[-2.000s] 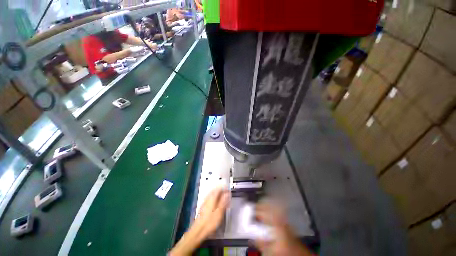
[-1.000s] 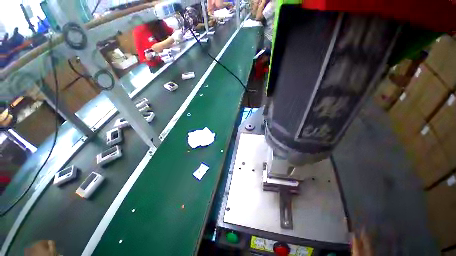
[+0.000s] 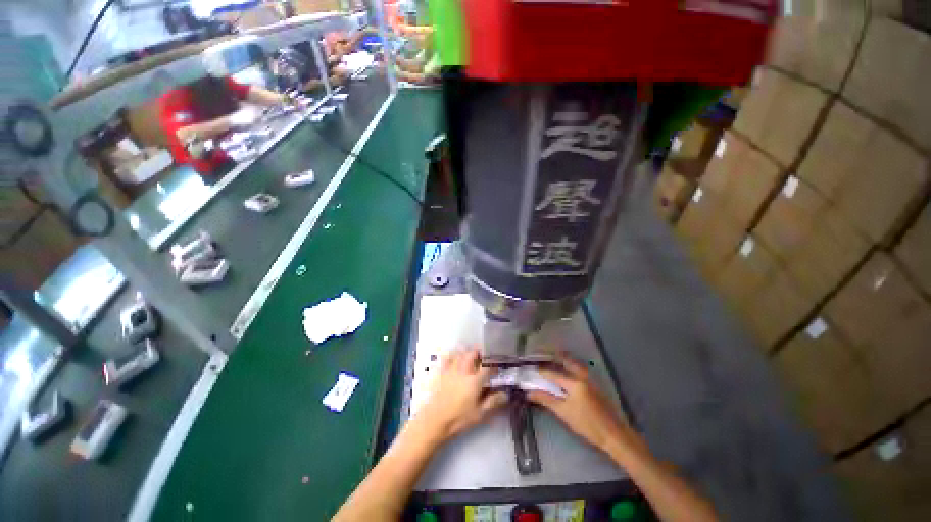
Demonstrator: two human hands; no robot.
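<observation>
A white housing sits at the welding fixture, under the silver horn of the press. My left hand holds its left side and my right hand holds its right side, fingertips on the part. The fingers hide much of the housing and the fixture. The dark slotted bar runs from the fixture toward me over the silver base plate. I cannot tell whether the housing is fully seated.
A green conveyor belt runs on the left, with white scraps and a small white label. Several housings lie beyond the white rail. A person in red works farther along. Stacked cartons stand on the right.
One second ago my hands were apart at the lower edges of the view and the fixture was uncovered. Now both are at the fixture on the housing. The view has also shifted.
</observation>
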